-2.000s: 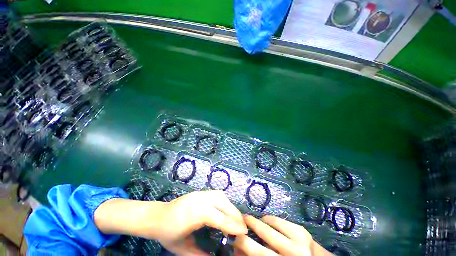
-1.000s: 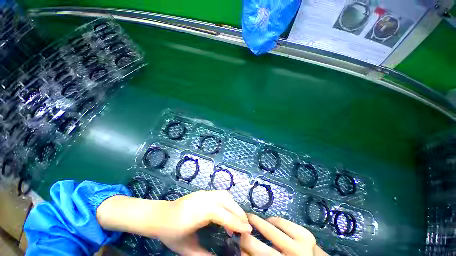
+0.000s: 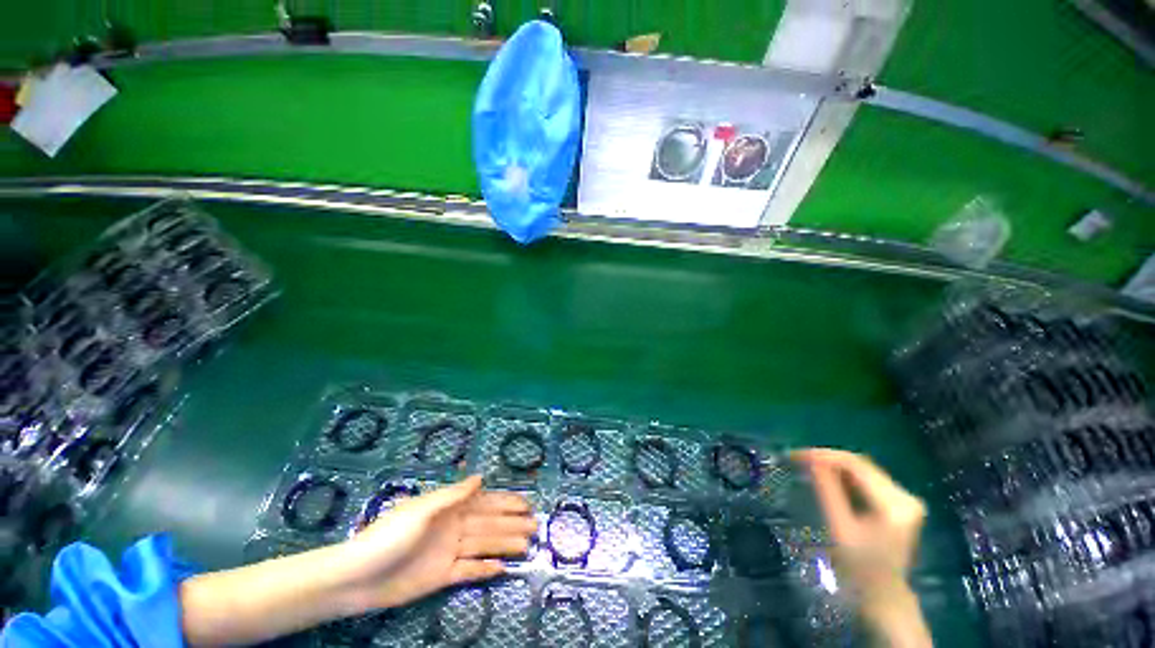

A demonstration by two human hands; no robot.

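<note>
A clear blister tray point(image 3: 608, 580) lies flat in front of me, with black watch case rings in its pockets. One ring point(image 3: 571, 533) sits in the second row, just right of my left fingertips. My left hand point(image 3: 443, 544) is over the tray's left-middle part, fingers stretched out, with nothing seen in it; it hides part of the second row. My right hand point(image 3: 874, 519) is blurred at the tray's right edge, its fingers bent; whether it holds anything cannot be told. The back row shows a ring in each pocket.
Ring-filled tray stacks stand at left point(image 3: 139, 304) and right point(image 3: 1051, 430). A metal rail point(image 3: 380, 209) runs along the back. A blue plastic cover point(image 3: 530, 133) hangs there beside an instruction sheet point(image 3: 633, 152). A crumpled clear bag point(image 3: 971, 233) is at the rail's right.
My hands have come apart from their pinch at the bottom; the right moved to the tray's right edge. The back-row pocket that was empty holds a ring. The view has tilted up and right.
</note>
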